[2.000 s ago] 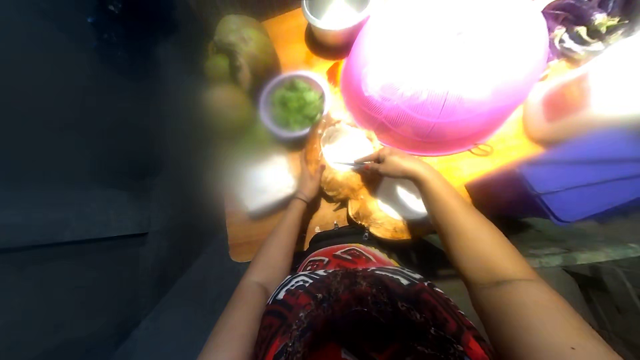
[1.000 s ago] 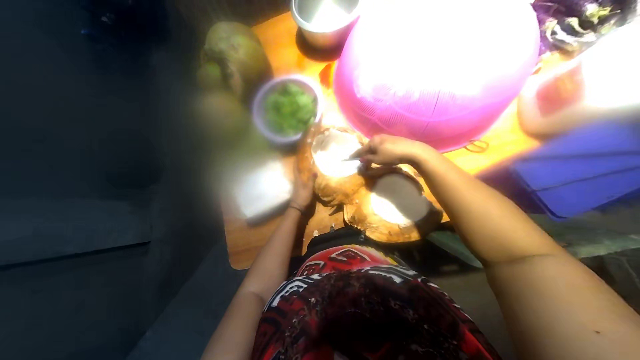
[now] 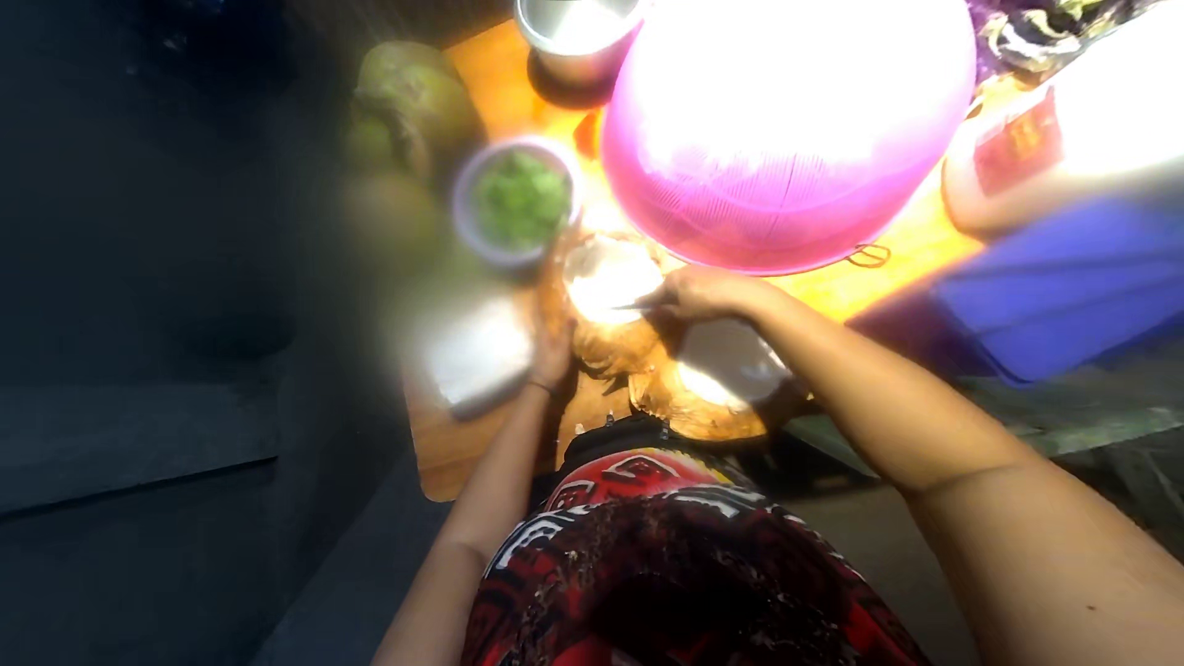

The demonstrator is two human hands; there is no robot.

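A husky brown coconut half (image 3: 610, 347), its white inside (image 3: 612, 277) glaring in the sun, stands close in front of me. My left hand (image 3: 552, 347) steadies it along its left side. Above its right rim, my right hand (image 3: 694, 294) grips a thin metal utensil (image 3: 636, 306) that reaches into the white hollow; glare hides what kind it is. Just below my right wrist lies a second coconut half (image 3: 708, 421), open side up, partly in shadow.
Past my hands sit a pink plastic colander (image 3: 777, 213), a metal pot (image 3: 573, 55) and a bowl of chopped greens (image 3: 518, 199). Green coconuts (image 3: 416, 102) and a white container (image 3: 476, 356) are left. A blue plastic object (image 3: 1064, 287) and a labelled container (image 3: 990, 166) are right.
My right hand shifts about the coconut's right rim, still gripping the utensil. My left hand stays at the coconut's left side.
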